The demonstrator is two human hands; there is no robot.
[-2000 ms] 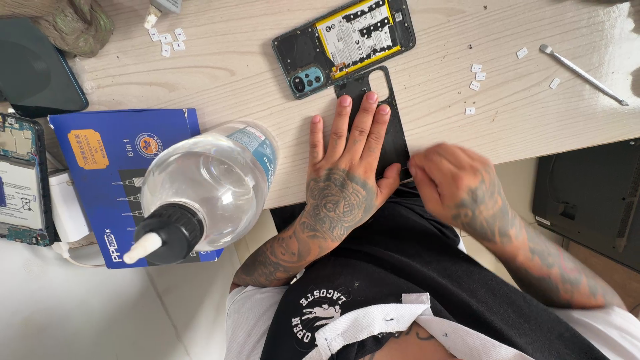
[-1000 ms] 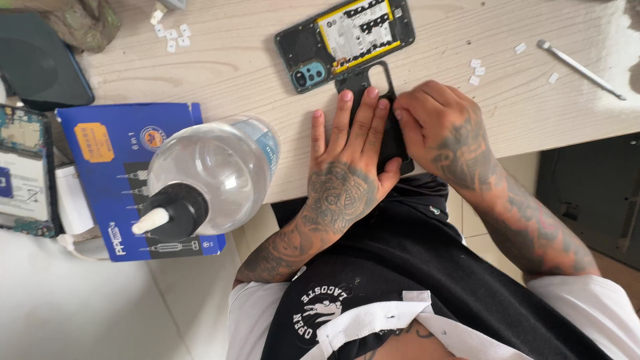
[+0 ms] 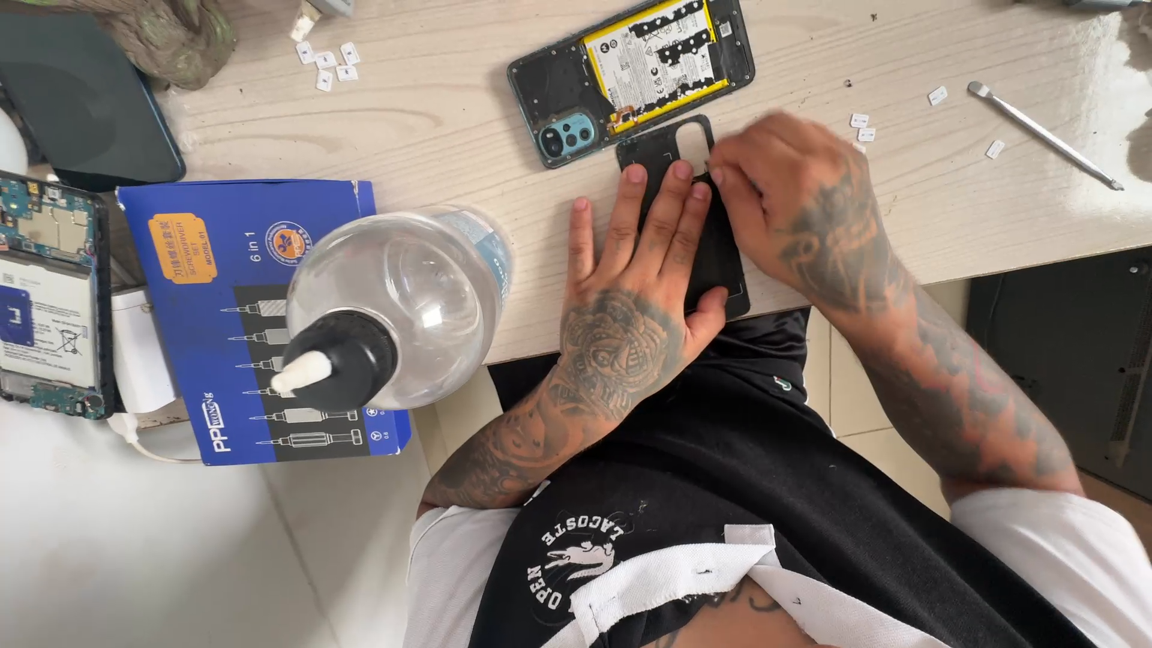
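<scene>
My left hand [image 3: 634,270] lies flat with fingers spread on a black phone back cover [image 3: 720,261], which rests near the table's front edge. At the cover's right edge, beside its oval camera cutout, my right hand [image 3: 792,198] has thumb and forefinger pinched together; whether something thin is between them cannot be told. Just above the cover lies an opened smartphone [image 3: 553,90], its yellow-edged battery [image 3: 657,56] exposed and its blue camera module at the lower left.
A large clear bottle [image 3: 405,297] with a black cap stands over a blue screwdriver-set box [image 3: 171,315] at left. Another opened phone [image 3: 54,306] lies farther left. Small white tags [image 3: 324,60] and a metal spudger [image 3: 1044,135] are on the table.
My right hand has moved up along the cover's right edge, from near its lower corner to beside the camera cutout. My left hand has stayed on the cover.
</scene>
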